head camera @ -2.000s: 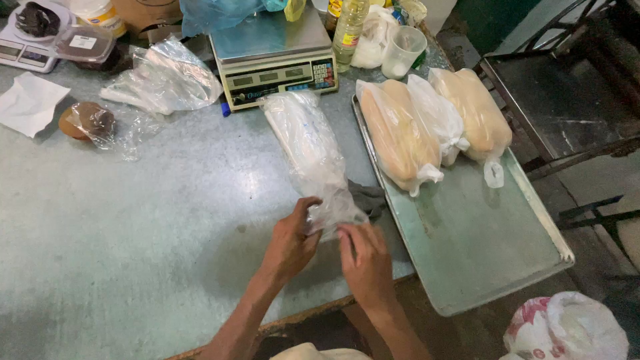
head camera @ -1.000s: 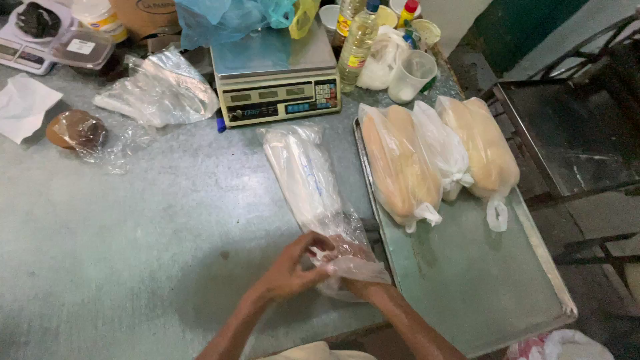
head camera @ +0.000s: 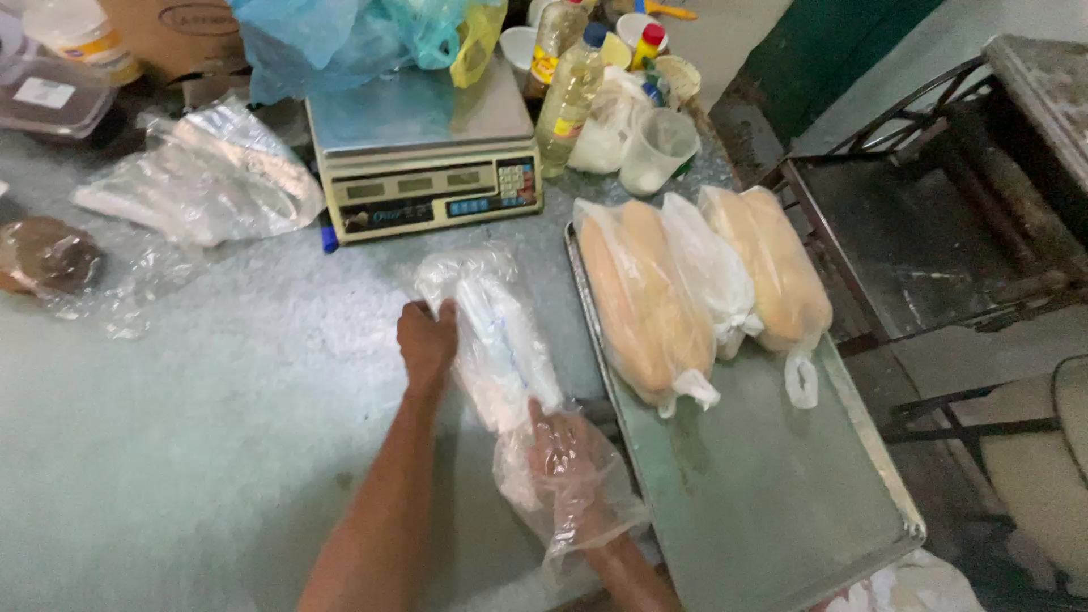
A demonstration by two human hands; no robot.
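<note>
A clear plastic bag (head camera: 484, 327) with folded, faintly printed plastic inside lies on the metal table, below the scale. My left hand (head camera: 427, 340) rests at the bag's upper left edge, thumb against the plastic; whether it grips is unclear. My right hand (head camera: 565, 450) is inside the bag's loose open end, seen through the film, with a finger pointing up at the folded plastic. To the right, a metal tray (head camera: 765, 476) holds bagged long bread loaves (head camera: 650, 297), a knotted white bag (head camera: 710, 263) and another bag of bread (head camera: 769, 263).
A digital scale (head camera: 433, 195) bearing blue and yellow bags stands at the back. Beside it are an oil bottle (head camera: 574, 102) and a plastic cup (head camera: 659, 149). Crumpled clear bags (head camera: 212, 178) and a brown round item (head camera: 47, 255) lie at left. A dark chair (head camera: 918, 246) stands right.
My left hand has moved from the bag's loose end up to its upper left side. My right hand, earlier outside at the bag's end, is now within it.
</note>
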